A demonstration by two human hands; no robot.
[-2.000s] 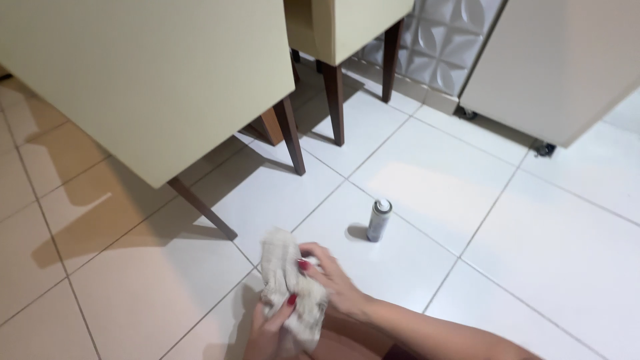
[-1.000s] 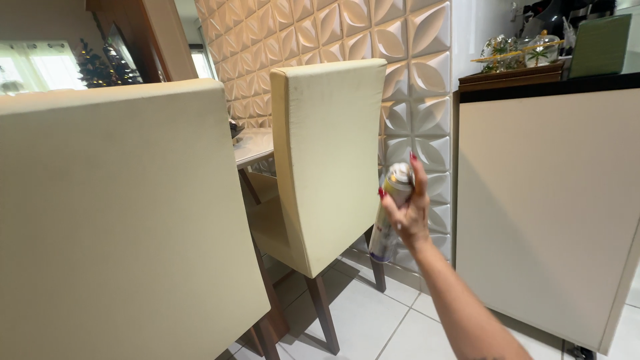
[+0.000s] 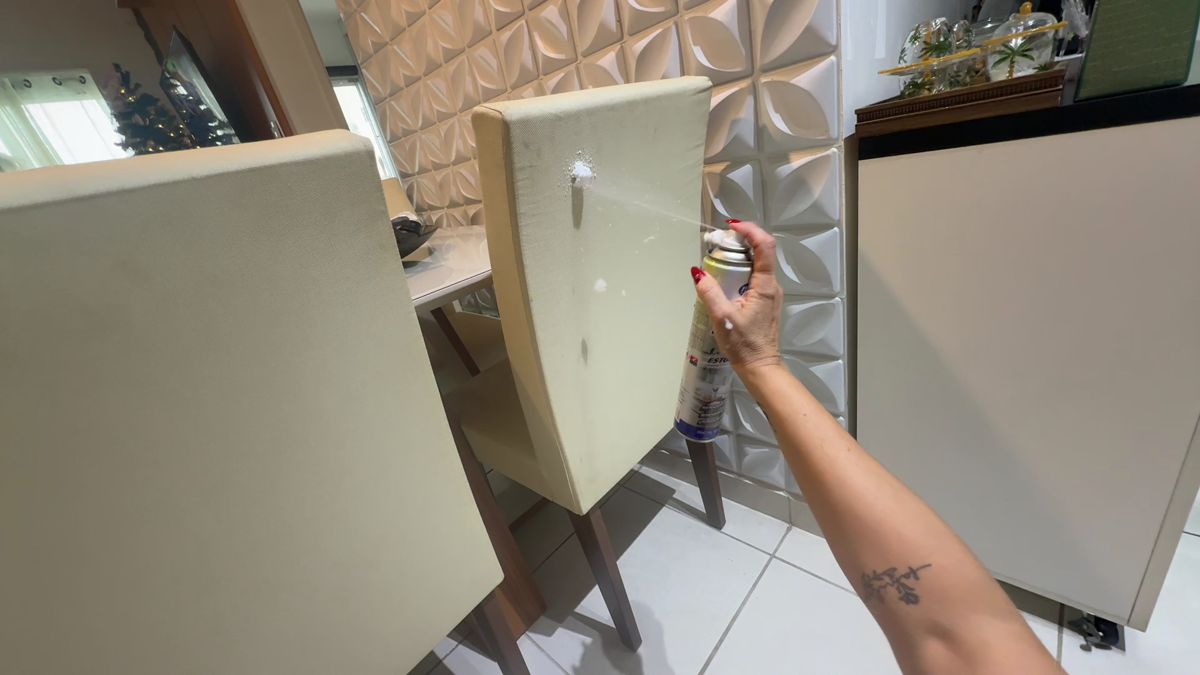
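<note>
My right hand [image 3: 750, 305] grips an upright aerosol can [image 3: 705, 375], its index finger on the nozzle at the top. A thin jet leaves the nozzle toward the left and lands on the cream upholstered back of a dining chair [image 3: 637, 375]. White foam [image 3: 581, 172] clings near the top of that chair back, with small white flecks lower down and a darker streak just under the foam. The can is a short way to the right of the chair back. My left hand is out of view, and the white cloth does not show.
A second cream chair [image 3: 216, 394] fills the left foreground. Between the chairs a table [image 3: 455, 262] shows its edge. Behind stands a wall of embossed panels [image 3: 797, 187]. At the right is a light cabinet [image 3: 1022, 356] on casters, with a wooden tray [image 3: 975, 98] and glass domes on top.
The can stood on the floor two seconds ago, while both hands held a white cloth. Since then my right hand has lifted it; spray and foam now show at the chair back. The view has tilted up.
</note>
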